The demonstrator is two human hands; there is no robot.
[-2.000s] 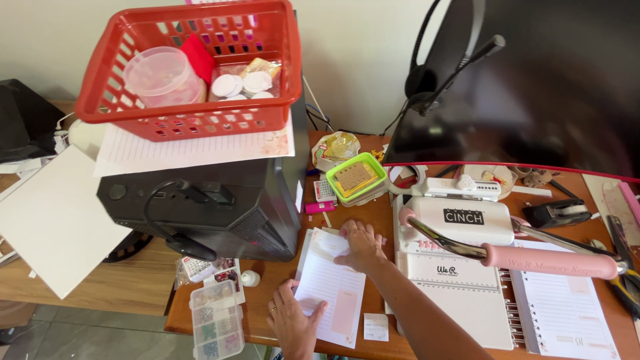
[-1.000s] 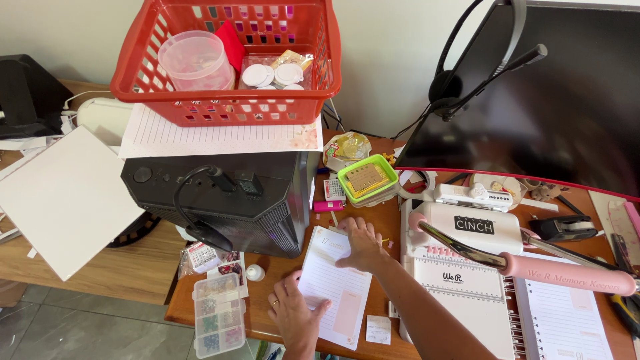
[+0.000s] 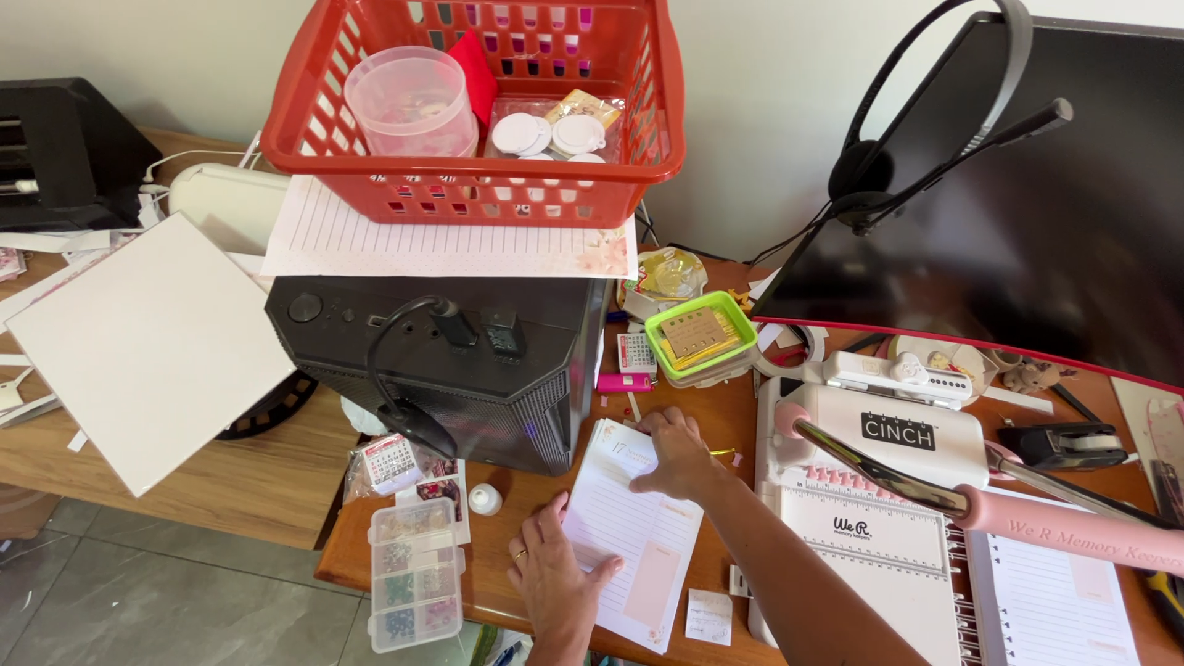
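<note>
A stack of printed planner pages point(image 3: 606, 518) lies on the wooden desk between my hands. My left hand point(image 3: 555, 573), with a ring on one finger, rests at the stack's left edge, its thumb on the paper. Across the upper right part of the pages lies my right hand point(image 3: 680, 458), fingers spread around the top right edge. Right of the stack stands a white Cinch binding machine point(image 3: 869, 435) with a pink-gripped lever point(image 3: 1064, 532). Beside it are wire-bound planner pages point(image 3: 1050, 592). A small slip of paper point(image 3: 709, 617) with writing lies near the stack's lower right.
A black computer tower point(image 3: 444, 370) carries a lined sheet point(image 3: 444, 245) and a red basket point(image 3: 518, 194). A clear bead organizer point(image 3: 416, 573), a small white bottle point(image 3: 484, 499) and a green container point(image 3: 701, 338) surround the pages. A headset point(image 3: 860, 185) hangs by the monitor point(image 3: 1017, 213).
The view has shifted somewhat. Both hands stay at the page stack, with no plain change in their hold.
</note>
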